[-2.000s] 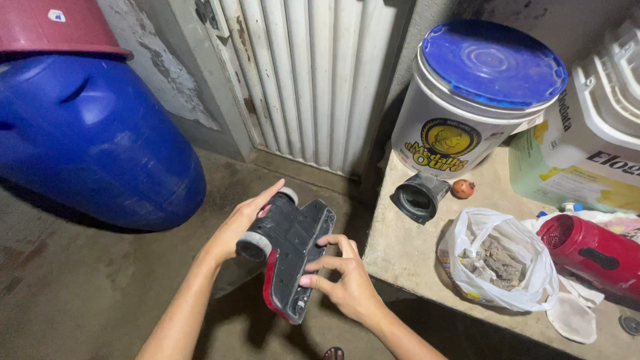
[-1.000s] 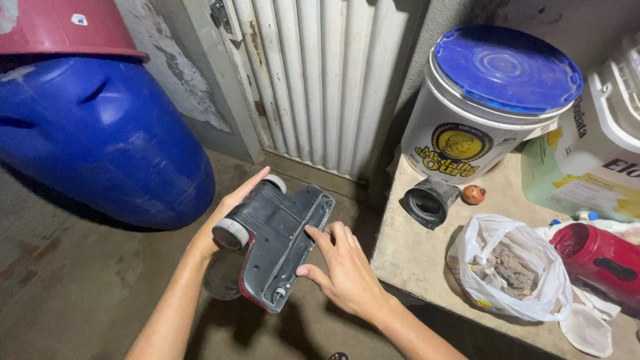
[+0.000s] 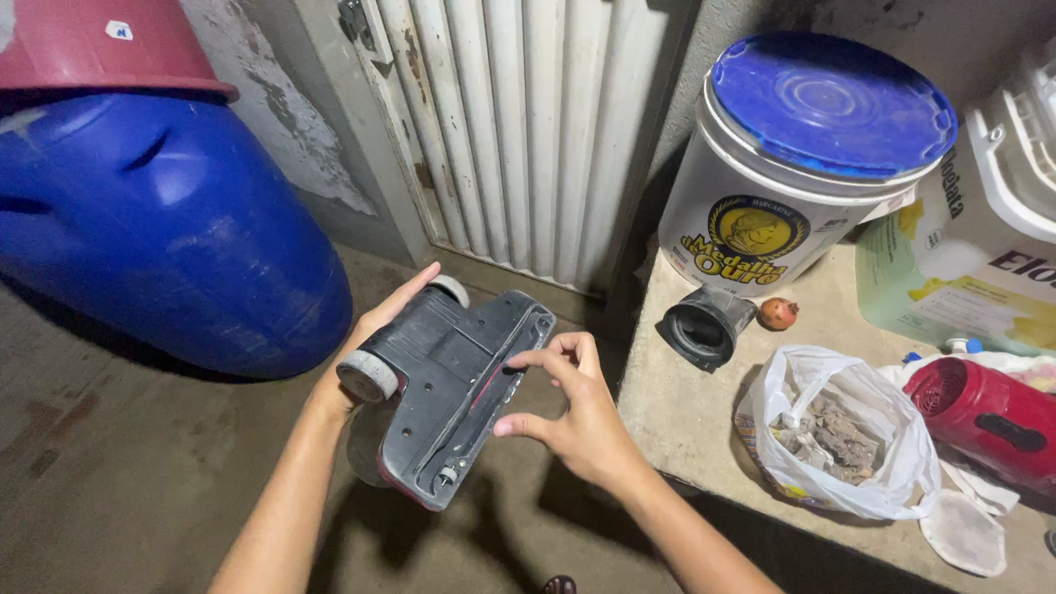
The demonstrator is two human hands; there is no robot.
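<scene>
A black and red vacuum cleaner floor head (image 3: 445, 355) is held underside up in front of me, its grey wheels to the left and its long suction slot to the right. My left hand (image 3: 363, 346) grips it from behind at the wheel end, most of the fingers hidden. At the slot, my right hand (image 3: 569, 404) has its index fingertip on or just over the opening, with the thumb apart near the outer edge. Something thin and red shows inside the slot.
On the ledge (image 3: 660, 429) at right stand a lidded bucket (image 3: 742, 181), a black plastic part (image 3: 701, 326), a small reddish fruit (image 3: 778, 313), a plastic bag of grey dust (image 3: 833, 437) and a red vacuum body (image 3: 990, 421). A blue barrel (image 3: 181, 239) is at left, a white metal door (image 3: 528, 124) ahead.
The floor head has turned somewhat in my left hand since the first frame. My right fingers have shifted along its slot, and the thumb has come off its edge.
</scene>
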